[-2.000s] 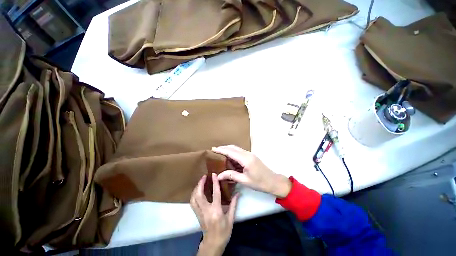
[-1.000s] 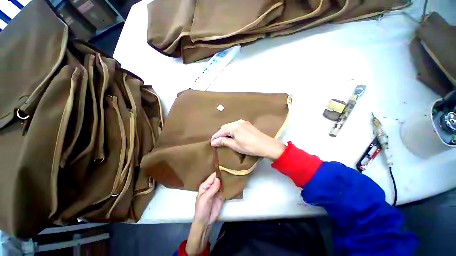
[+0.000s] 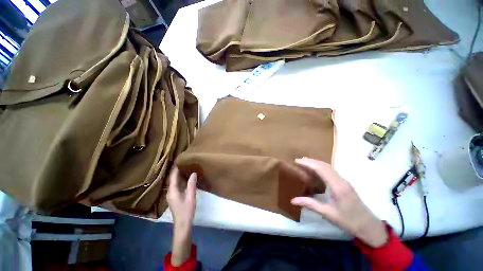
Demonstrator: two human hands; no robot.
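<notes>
A brown bag body [image 3: 270, 129] lies on the white table in front of me, its small pale metal spot facing up. Its near part is folded up and reaches the table's near edge, with reddish-brown corner patches at both lower corners. My left hand [image 3: 182, 198] is at the bag's left lower corner, thumb and fingers apart, fingertips partly behind the fabric. My right hand [image 3: 333, 198] is at the right corner patch [image 3: 290, 188], fingers spread. I cannot tell whether either hand grips the fabric.
Piles of brown bags stand at the left [image 3: 79, 122] and far side [image 3: 296, 26]. A white power strip [image 3: 259, 77] lies behind the bag. At right are a slim pen [image 3: 388, 136], a brass-coloured block [image 3: 375, 133], a corded pen tool [image 3: 419, 169], dark-red snips [image 3: 405, 183] and a white cup [image 3: 461, 165].
My left hand has moved left to the other lower corner. My right hand has moved to the right corner and its fingers have spread. The raised fabric has been lowered, and the camera view has shifted.
</notes>
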